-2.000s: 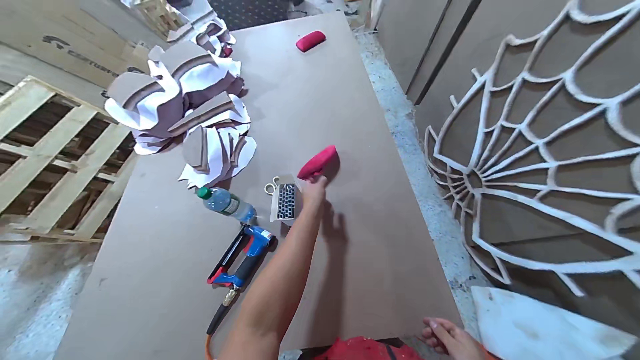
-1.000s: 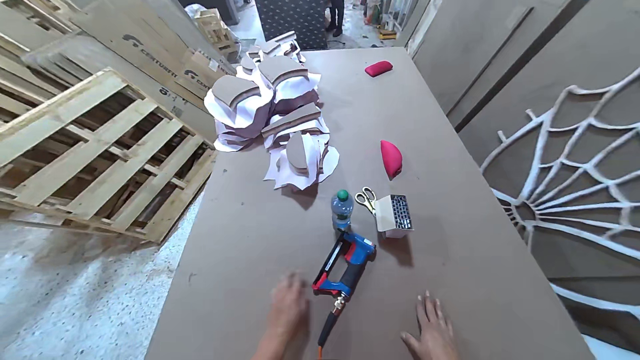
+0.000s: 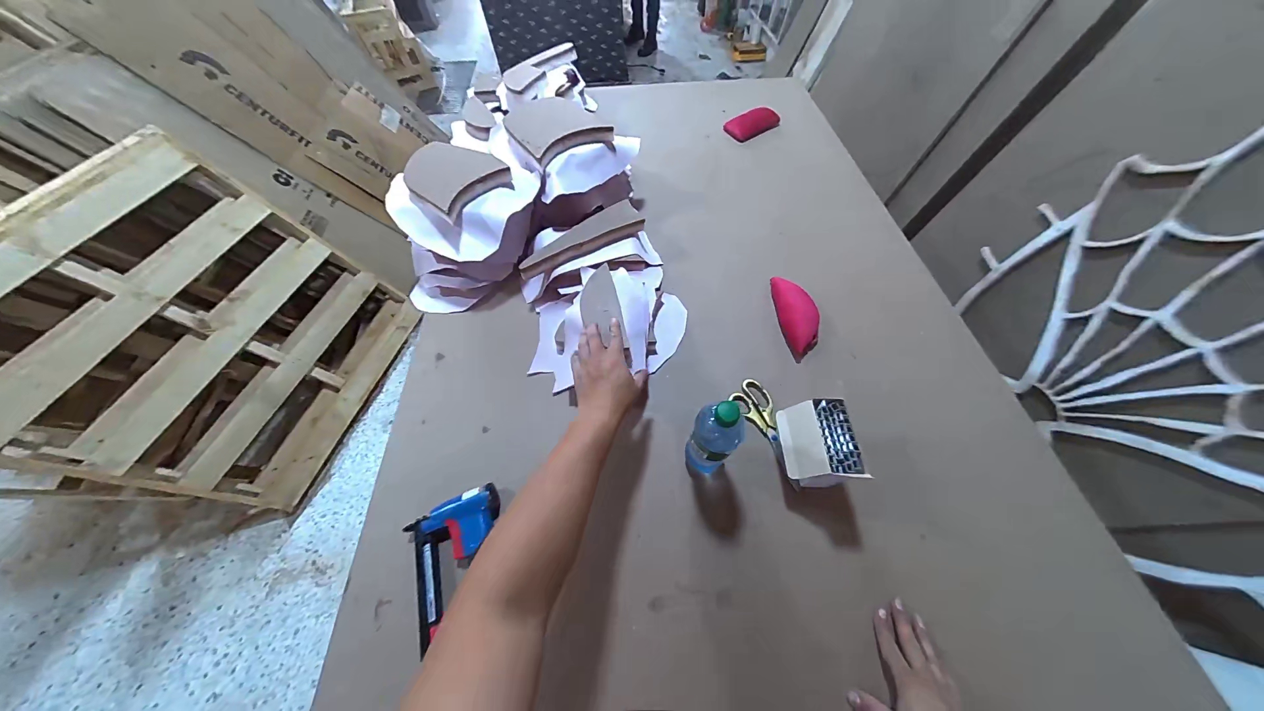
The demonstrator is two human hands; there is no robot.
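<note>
My left hand reaches forward over the nearest pile of cut pieces, its fingers on a small pointed board piece lying on white fabric. Whether it grips the piece cannot be told. My right hand rests on the tabletop at the lower right, fingers apart, holding nothing. A blue and black pneumatic stapler lies left of my left forearm, partly hidden by it. Right of that forearm stand a plastic bottle with a green cap, yellow-handled scissors and an open box of staples.
Two red padded pieces lie on the right half of the table. More board pieces on white fabric are heaped at the far left. A wooden pallet leans beyond the left edge; a white web-shaped frame is at right.
My left hand has moved forward from the near part of the table to the pile of cut pieces. The stapler has moved left, away from the bottle. My right hand remains on the table.
</note>
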